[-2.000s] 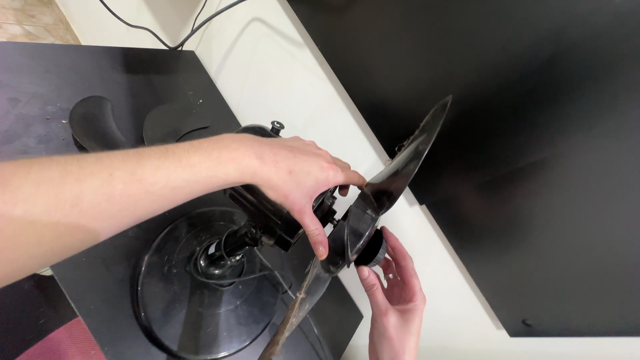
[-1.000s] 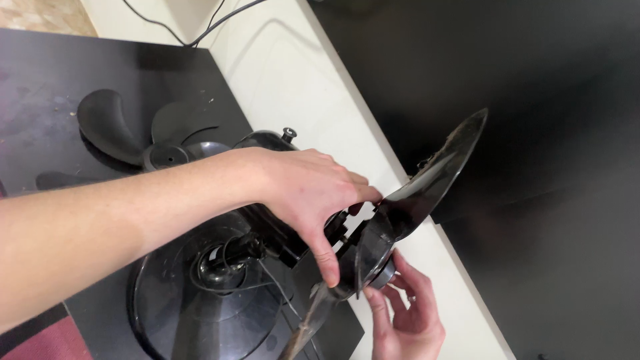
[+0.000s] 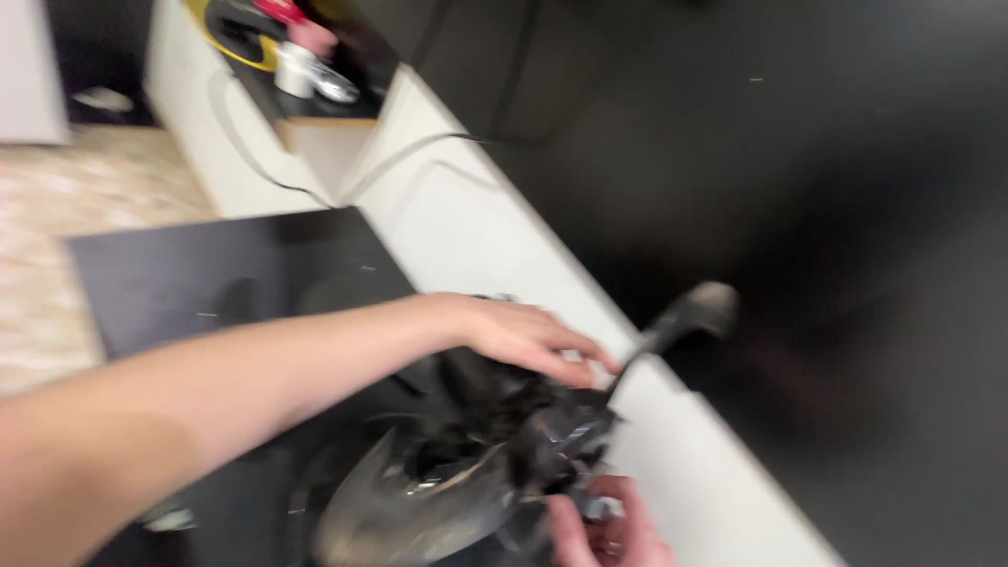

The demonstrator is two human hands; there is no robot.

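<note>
A dark fan blade assembly point(image 3: 559, 441) sits on the front of a black fan's motor, blurred by motion. One blade points up and right, and a dusty one point(image 3: 417, 504) reaches down and left. My left hand point(image 3: 528, 335) lies over the motor housing, its fingertips near the root of the upper blade; whether they grip it is unclear. Low in the view, my right hand point(image 3: 610, 528) has its thumb and fingers around a small part at the hub's front. The fan's base is mostly hidden behind the blades and my left arm.
A black tabletop point(image 3: 189, 260) lies under the fan. Beyond it runs a white ledge point(image 3: 488, 228) beside a large dark panel point(image 3: 787, 197). A thin cable point(image 3: 299, 189) trails at the back, near a shelf with a white container point(image 3: 295, 69) and other items.
The blades have turned: the lower one now shows its broad face. My left hand's thumb has left the hub area. The view has swung toward the back shelf.
</note>
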